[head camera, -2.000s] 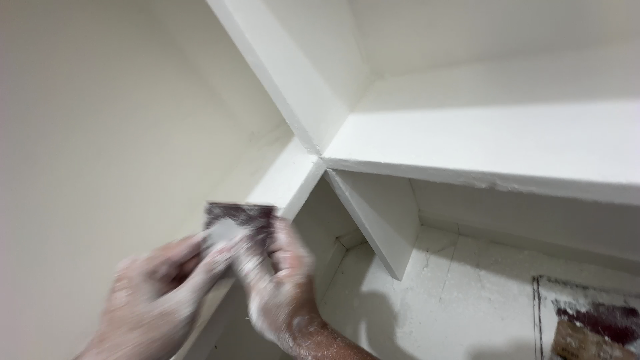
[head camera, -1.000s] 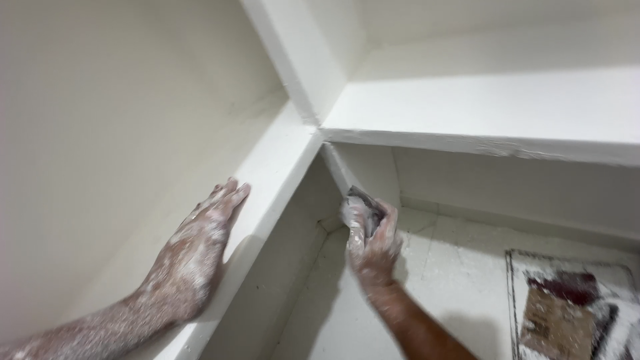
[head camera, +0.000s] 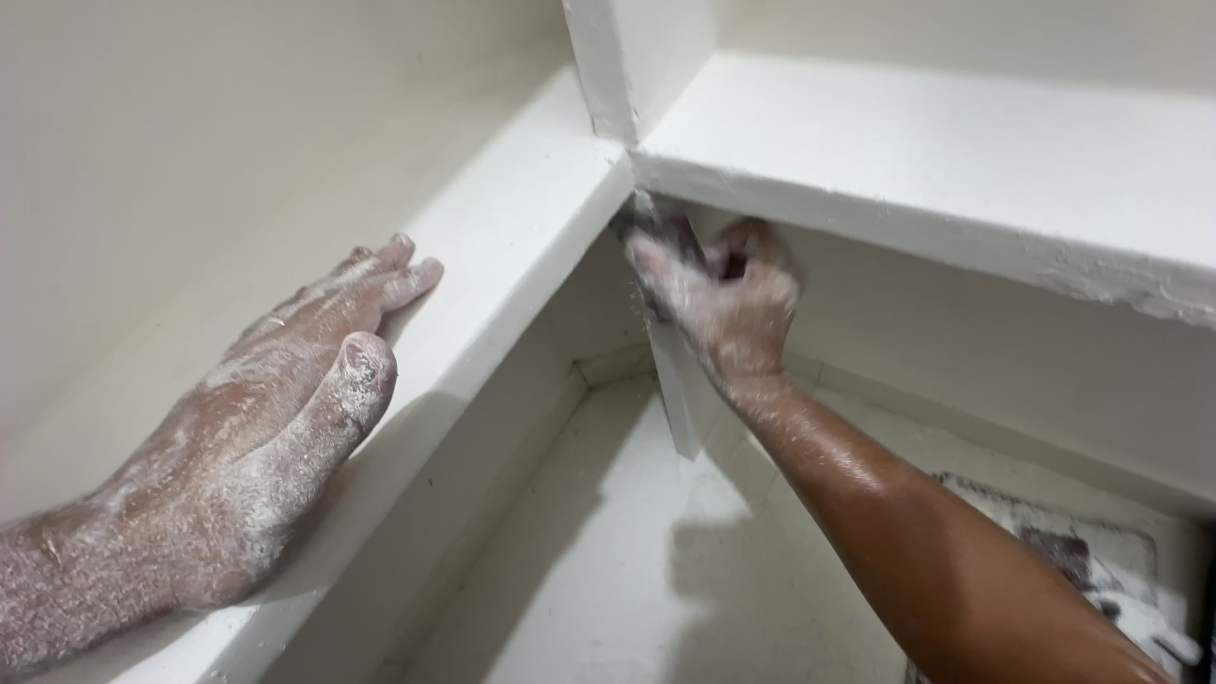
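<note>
My left hand (head camera: 294, 399), coated in white dust, lies with fingers extended on the white shelf ledge (head camera: 475, 285) beside the wall and holds nothing. My right hand (head camera: 722, 294) is blurred and grips a dark piece of what looks like sandpaper (head camera: 679, 233). It is at the top of the front edge of the upright divider (head camera: 674, 380), just under the corner where the shelves meet. The fingers hide part of the sandpaper and of the divider's edge.
A horizontal white shelf (head camera: 912, 142) with a rough front edge runs off to the right. Another upright panel (head camera: 608, 76) rises above the corner. Low at the right, a dusty framed opening or tray (head camera: 1130, 541) with a dark reddish piece is partly behind my right forearm.
Both hands were together at the sandpaper over the left ledge; then my left hand came to rest on the ledge. My right hand has since moved up the divider edge to the corner.
</note>
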